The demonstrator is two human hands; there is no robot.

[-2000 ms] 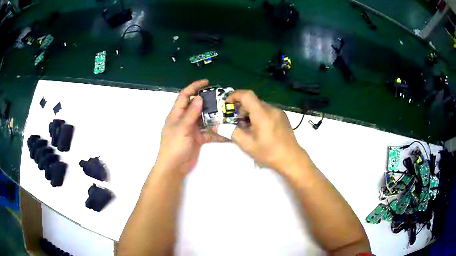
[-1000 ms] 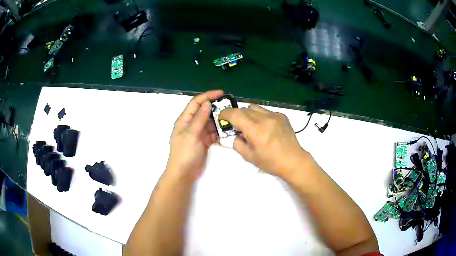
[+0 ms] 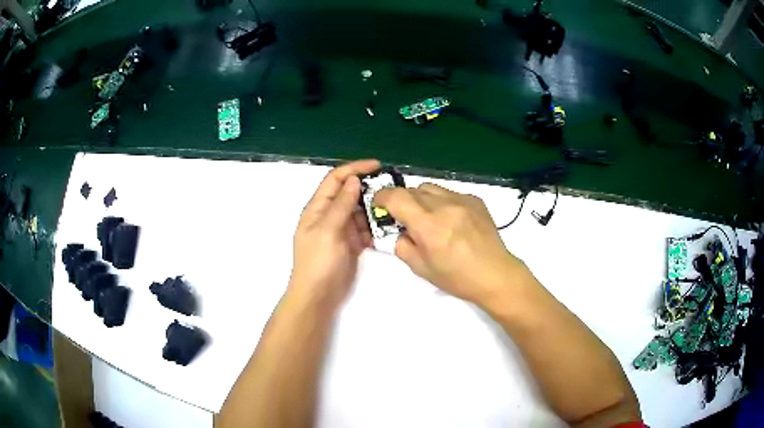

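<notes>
My left hand [image 3: 329,221] holds a black adapter housing [image 3: 366,219] by its side, near the table's back edge. A circuit board with a yellow transformer [image 3: 381,212] and a pale piece around it sits at the open housing. My right hand [image 3: 436,230] has its fingertips on the board, partly covering it. A thin black cord [image 3: 511,219] trails out to the right of my right hand, with its plug end [image 3: 543,218] lying on the white table. How deep the board sits in the housing is hidden by my fingers.
Black housings [image 3: 96,280] stand at the left of the white table [image 3: 251,192], with two small black pieces [image 3: 110,196] behind. A heap of wired boards [image 3: 699,313] lies at right. Loose boards [image 3: 228,119] and corded units lie on the green belt [image 3: 335,75]. A cardboard box [image 3: 74,380] is at lower left.
The housing and board have turned more upright in my hands, and my right fingertips now press over the board. Items on the belt have shifted right in view.
</notes>
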